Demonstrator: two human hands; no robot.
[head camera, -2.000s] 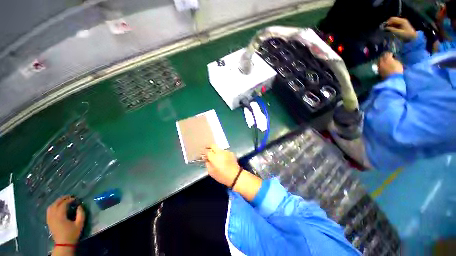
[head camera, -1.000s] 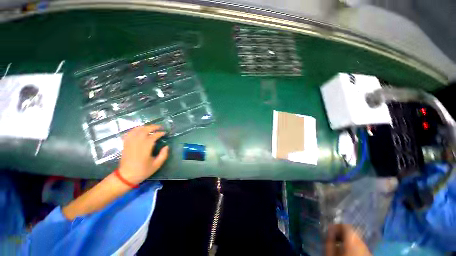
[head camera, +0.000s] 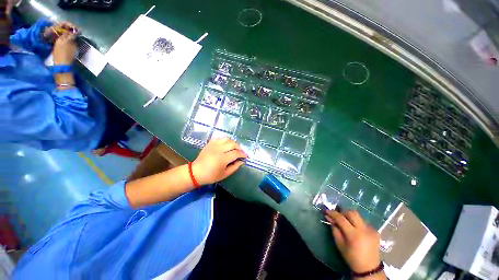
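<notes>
My left hand (head camera: 219, 159), with a red string bracelet, rests at the lower edge of a clear blister tray (head camera: 260, 130). Its fingers are curled and a small dark item may be between them. Small dark modules fill the tray's upper pockets; several lower pockets are empty. My right hand (head camera: 353, 239), with a dark beaded bracelet, grips the near left corner of a second, empty clear tray (head camera: 358, 185). A small dark thing shows at its fingertips, too blurred to name. A glossy blue block (head camera: 274, 188) lies between my hands near the bench edge.
The second tray overlaps a brown adhesive sheet (head camera: 424, 243). A filled tray (head camera: 437, 131) lies far right, a white box (head camera: 473, 238) lower right. White paper (head camera: 178, 46) with a dark pile lies upper left, beside a neighbouring person's hands (head camera: 64, 44).
The view has swung left. My right hand has come up from the stacked trays below the bench, and an empty clear tray now lies by it. My left hand remains at its tray's edge.
</notes>
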